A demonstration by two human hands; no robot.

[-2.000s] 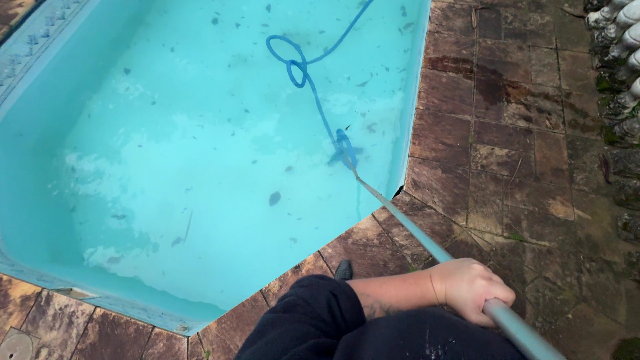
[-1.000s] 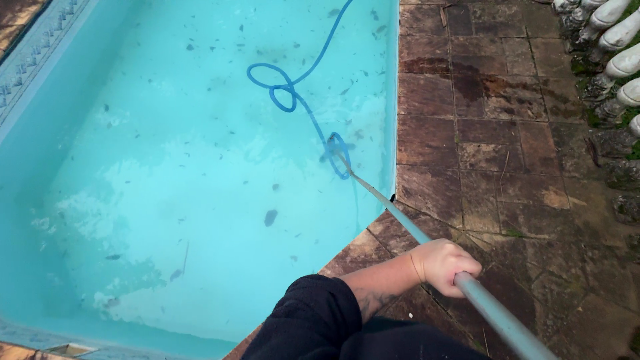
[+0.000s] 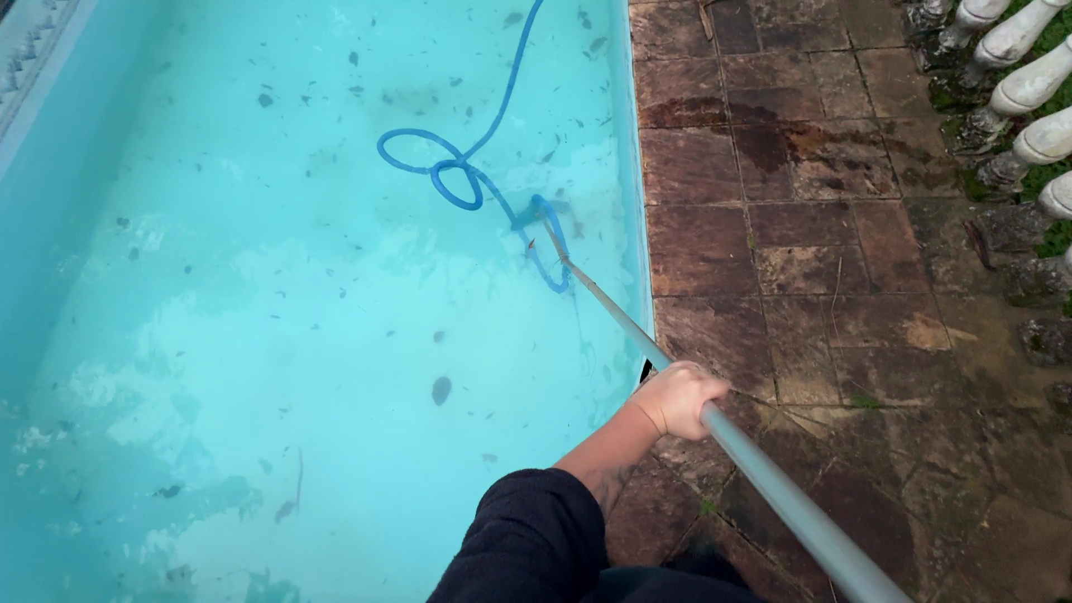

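My left hand [image 3: 685,400] is closed around a long grey pole [image 3: 796,494], just beside the pool corner. The pole slopes from the bottom right edge of the view, over the pool's edge and into the water. Its far end reaches a dark blue-green fitting [image 3: 526,218] under the water, blurred by ripples. A blue pool hose [image 3: 507,96] runs from the top of the view, loops over itself and leads to that fitting, with another bend beside the pole. My right hand is out of view.
The pool [image 3: 276,335] holds light blue water with scattered leaves and dark debris. Brown stone paving [image 3: 703,251] borders it on the right, with damp patches. White balusters [image 3: 1017,92] with mossy bases line the upper right. A step or ledge with a raised pattern shows at the top left.
My left hand has moved forward, closer to the pool corner, still closed around the pole. The view has shifted somewhat to the right.
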